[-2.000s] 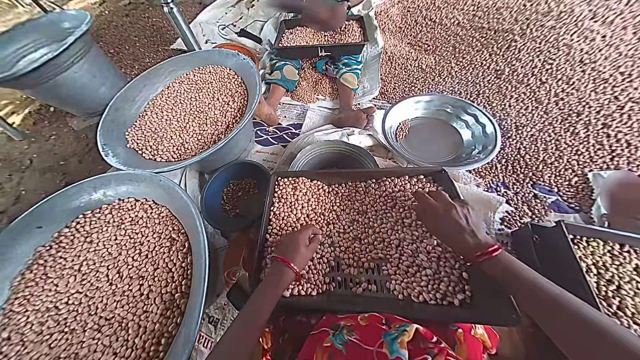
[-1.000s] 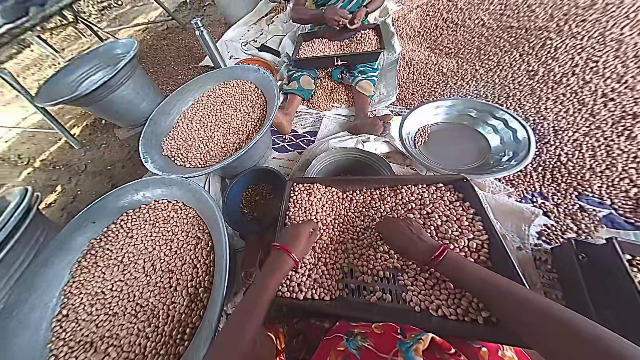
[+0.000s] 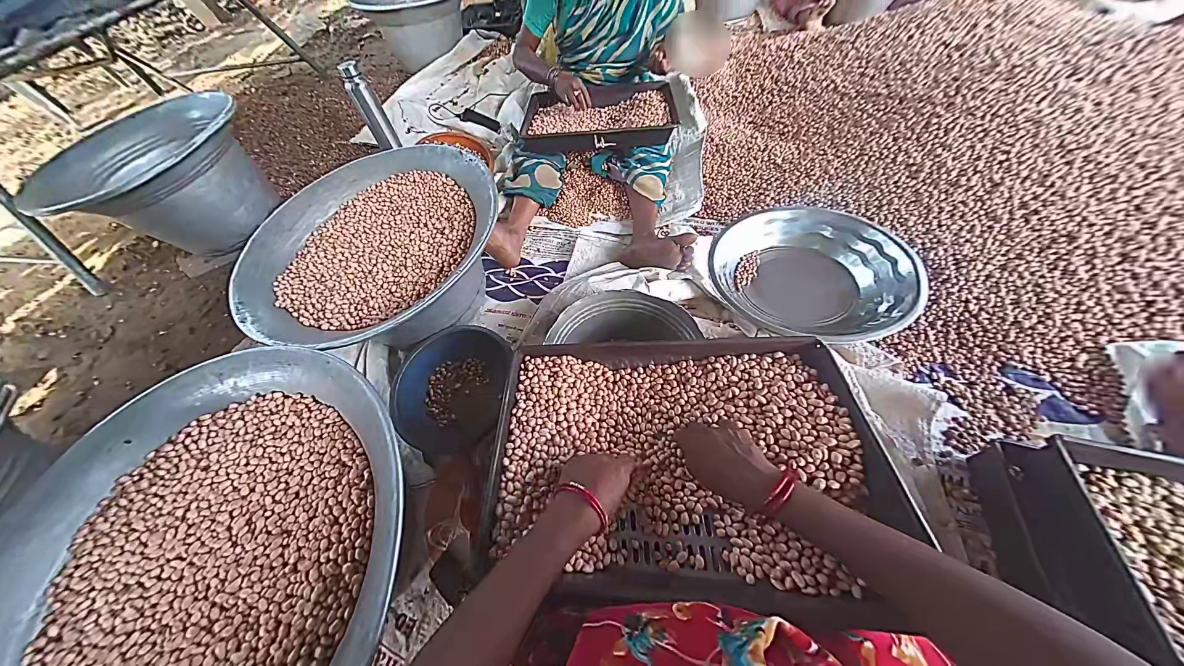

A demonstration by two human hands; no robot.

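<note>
A dark slotted tray (image 3: 703,348) lies across my lap, spread with small pinkish-brown nuts or seeds (image 3: 786,398). Slots show bare near its front edge. Over the middle of the tray, my left hand (image 3: 601,481), with a red bangle at the wrist, touches the nuts, its fingertips among them. Just to its right my right hand (image 3: 726,460), also with a red bangle, is bent down into the nuts. The fingers of both hands are partly hidden, so whether they hold any nuts cannot be told.
Wide metal basins (image 3: 370,379) (image 3: 481,199) of nuts stand on the left, with a small dark bowl (image 3: 403,388) beside my tray. Beyond are a metal pan (image 3: 911,287) and a seated co-worker (image 3: 601,37) with another tray (image 3: 601,139). A nut heap (image 3: 971,166) covers the right; another tray (image 3: 1036,527) sits near right.
My left hand has moved right toward the middle of the tray, closer to my right hand. The co-worker's hands, together one second ago, are now apart. The view has shifted.
</note>
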